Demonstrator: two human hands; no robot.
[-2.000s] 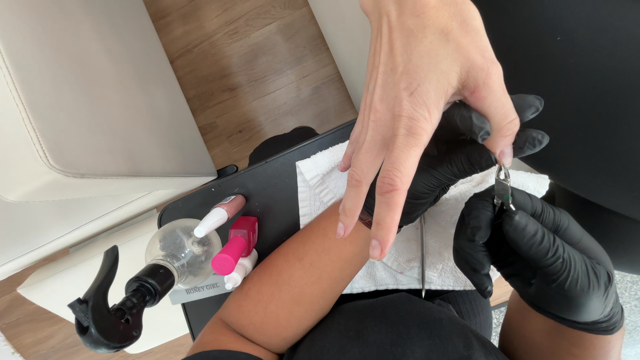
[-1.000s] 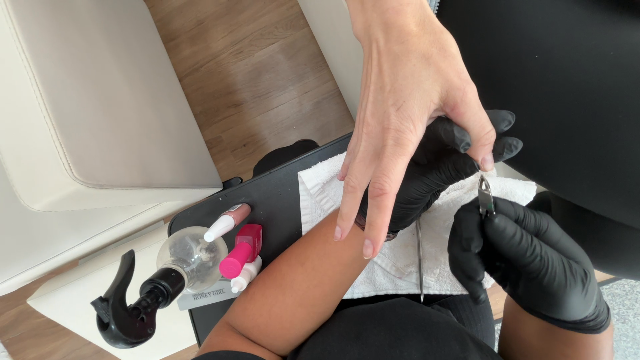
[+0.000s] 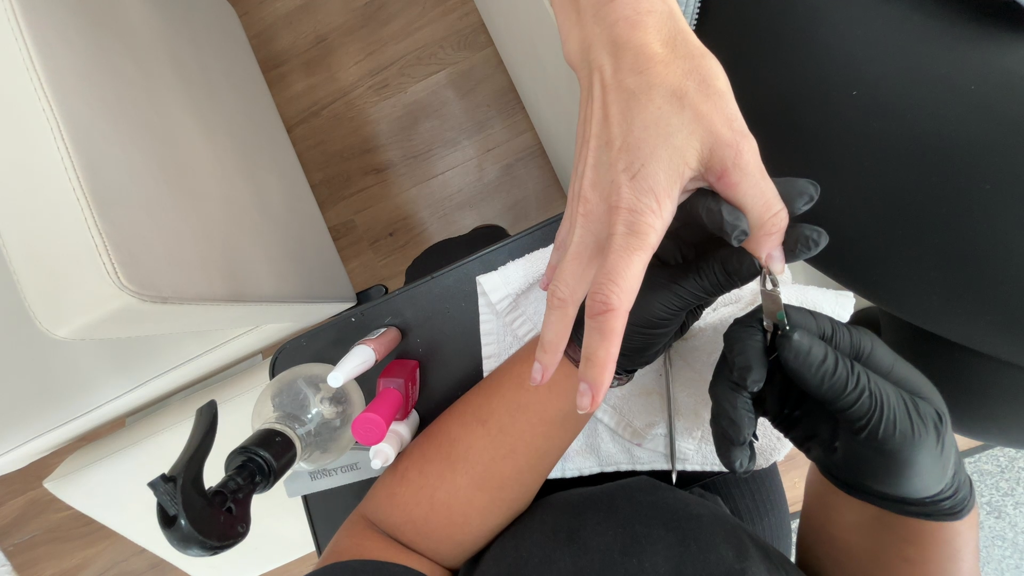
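Another person's bare hand (image 3: 640, 184) reaches down from the top, palm down, fingers spread. Beneath it my left hand (image 3: 688, 264), in a black glove, supports that person's thumb between its fingers. My right hand (image 3: 840, 392), also black-gloved, is closed around metal cuticle nippers (image 3: 772, 304), whose jaws touch the tip of the thumb near the nail. The nippers' handles are mostly hidden in my fingers. A thin metal manicure tool (image 3: 670, 416) lies on the white towel (image 3: 592, 448) below the hands.
On the black tray table (image 3: 456, 320) at left stand a clear spray bottle (image 3: 308, 412) with a black trigger, a pink nail polish bottle (image 3: 388, 404), a white-capped polish bottle (image 3: 366, 356) and a small white bottle (image 3: 394, 440). A cream padded seat (image 3: 176, 160) is at upper left.
The view has shifted slightly. The nippers remain in my right hand near the other person's thumb, and my left hand still supports it.
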